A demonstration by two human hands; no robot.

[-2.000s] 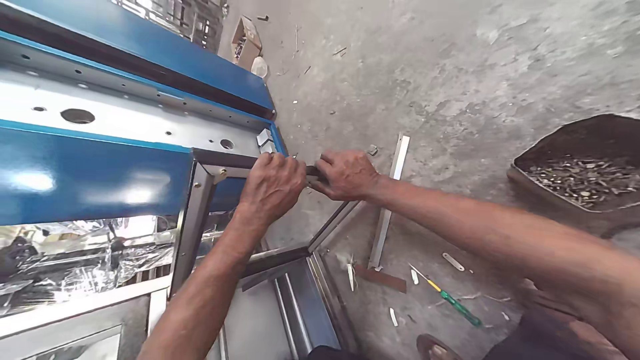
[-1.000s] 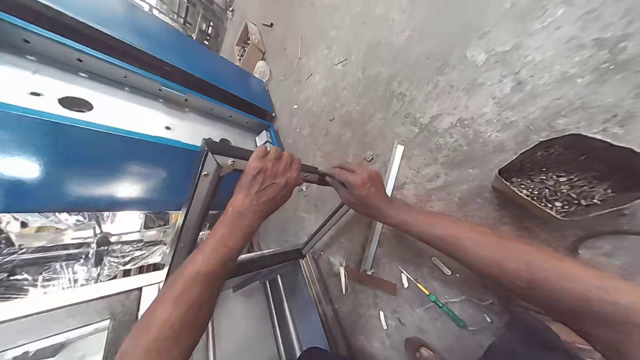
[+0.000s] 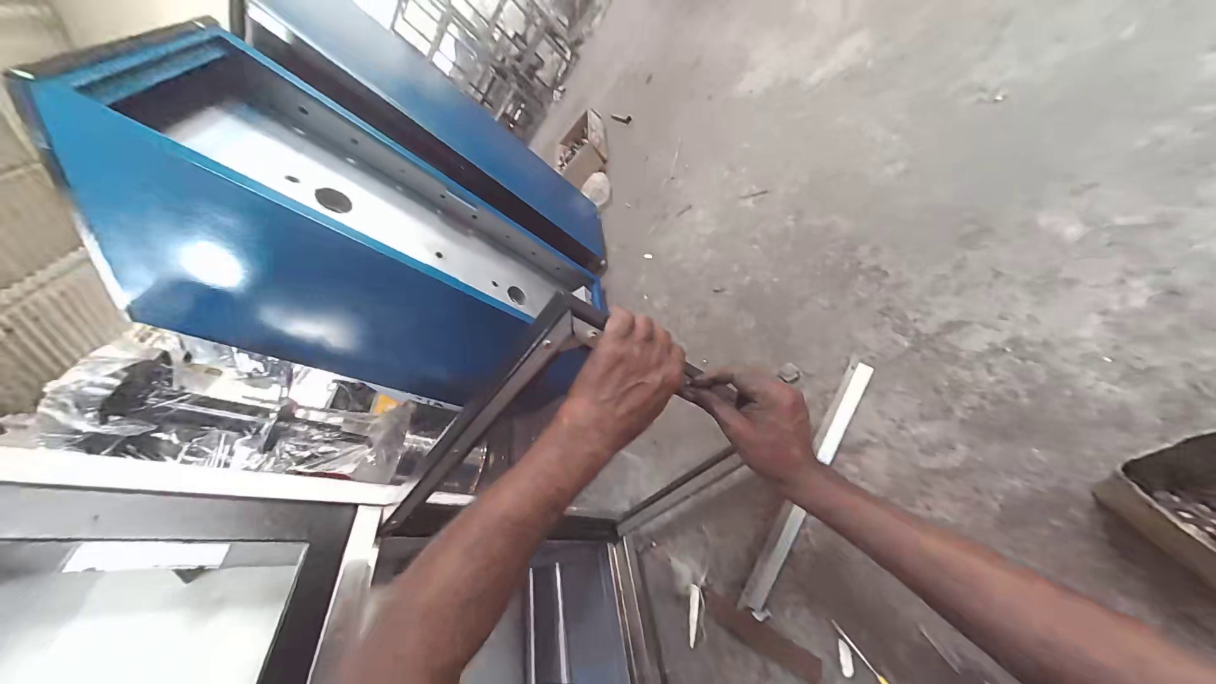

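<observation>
A dark metal frame (image 3: 482, 415) with a bracketed, screwed corner stands tilted in front of me. My left hand (image 3: 629, 375) is closed over its upper bar, just right of that corner. Farther along the same bar, my right hand (image 3: 768, 418) grips it between thumb and fingers; a dark strip seems to lie along the bar there, though the fingers hide most of it. Past the frame is a blue metal cabinet (image 3: 380, 304) with a pale inner panel pierced by round holes.
A pale metal bar (image 3: 807, 484) and a brown flat strip (image 3: 765, 638) lie on the concrete floor. At the right edge sits a bin of small parts (image 3: 1140, 518); a small cardboard box (image 3: 581, 152) is farther off. Plastic-wrapped items (image 3: 237, 418) lie left, by a framed panel (image 3: 328, 570).
The view has swung left, showing more of the blue cabinet and less of the parts bin. Both hands remain on the frame's upper bar.
</observation>
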